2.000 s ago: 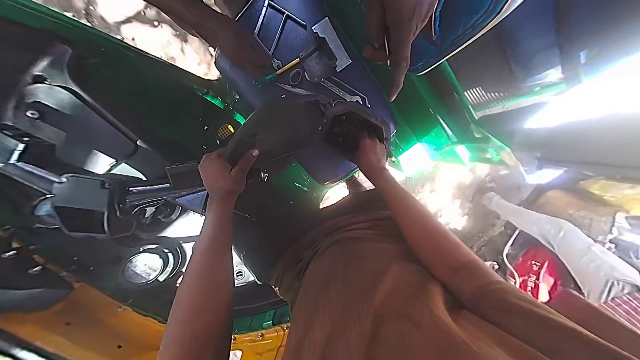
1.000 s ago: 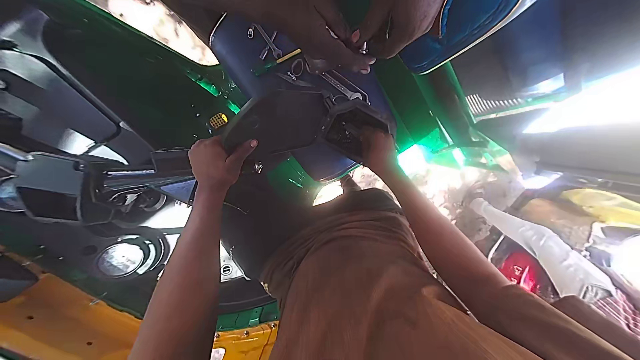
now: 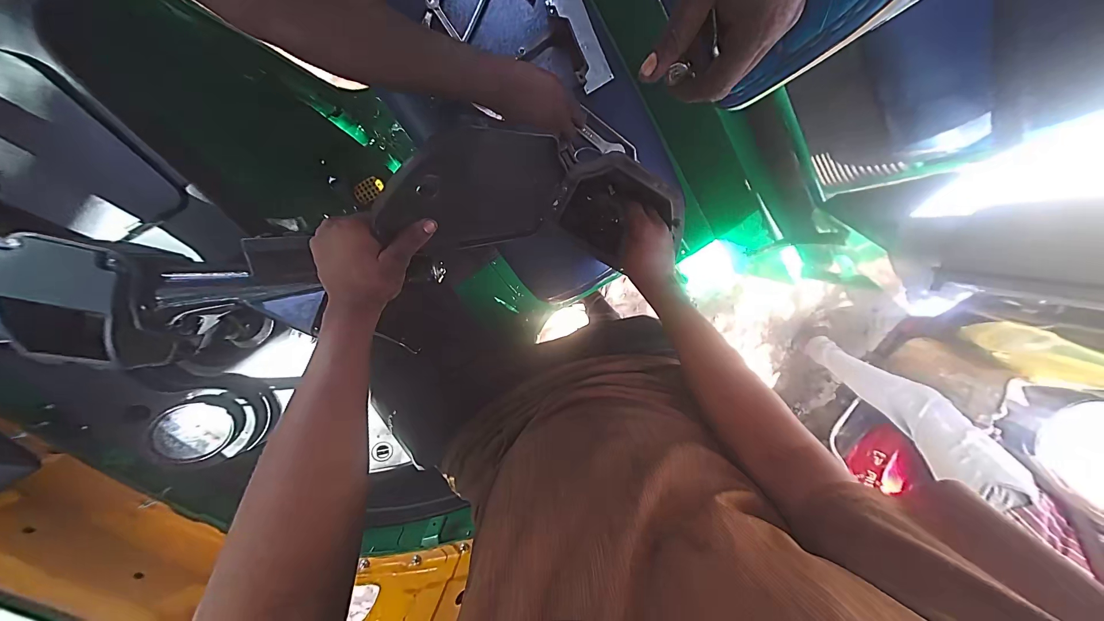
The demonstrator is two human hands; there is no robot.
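Observation:
A dark plastic housing [image 3: 483,185] with an angular open end spans the space between my two hands. My left hand [image 3: 362,259] grips its left end, the thumb lying on the near face. My right hand [image 3: 647,241] reaches into the open end at the right, and its fingers are hidden inside. Just beyond the housing lies an open-end wrench [image 3: 601,141] on a blue surface. A co-worker's hand [image 3: 539,99] is over that surface close to the wrench. The co-worker's other hand [image 3: 724,47] holds a small metal part.
More tools [image 3: 453,19] and a metal bracket [image 3: 582,43] lie on the blue surface [image 3: 642,112]. Green painted body panels surround the work. At the left are a dark framed part [image 3: 56,302] and a round lamp-like part [image 3: 194,429]. A person's white-clad leg [image 3: 923,405] is at the right.
One co-worker's hand has come down to the wrench beside the housing; a second ago both were together near the upper middle. My hands keep their hold on the housing.

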